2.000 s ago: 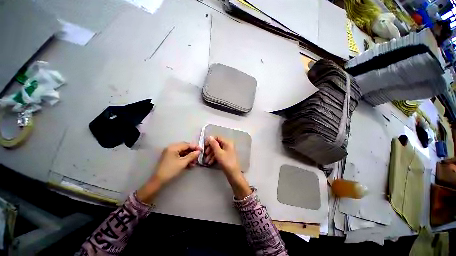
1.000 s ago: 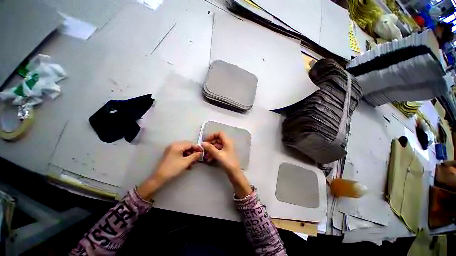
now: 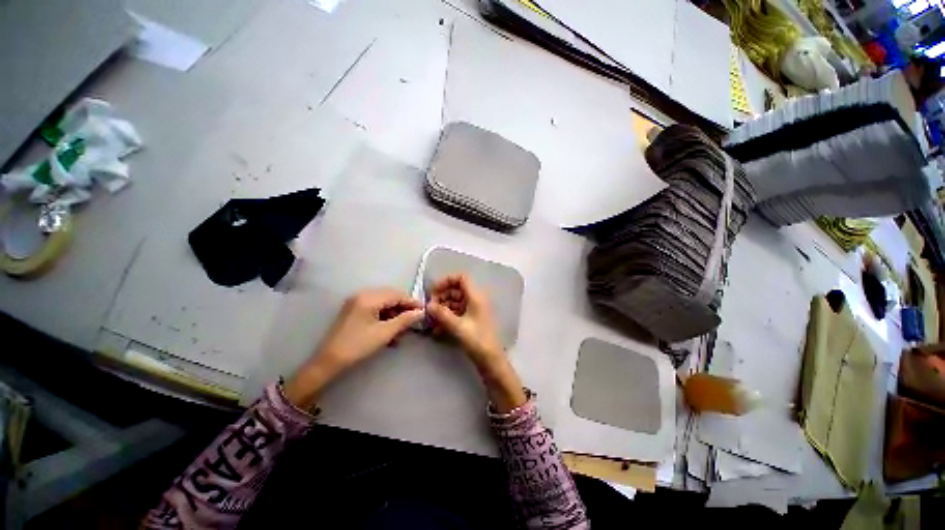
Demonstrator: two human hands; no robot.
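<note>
A grey rounded lining piece (image 3: pixel 495 285) lies on the table in front of me, with a white edge showing along its left side. My left hand (image 3: pixel 365 329) pinches at that left edge with thumb and fingertips. My right hand (image 3: pixel 465 319) rests over the piece, its bent fingers pinching at the same edge, close against my left fingertips. What lies between the fingertips is too small to tell apart. A low stack of grey pieces (image 3: pixel 484 171) sits behind. Another grey piece (image 3: pixel 617 385) lies flat on a white sheet to the right.
A tied bundle of grey pieces (image 3: pixel 663 248) leans at the right, with an amber glue bottle (image 3: pixel 715 394) lying nearer. A tied board stack (image 3: pixel 834 145) and khaki panels (image 3: pixel 837 383) are farther right. A black cloth (image 3: pixel 249 238) and tape roll (image 3: pixel 31 248) lie left.
Both hands stay at the piece's left edge, with small finger shifts. The right fingers are more curled than two seconds ago. The view has shifted slightly.
</note>
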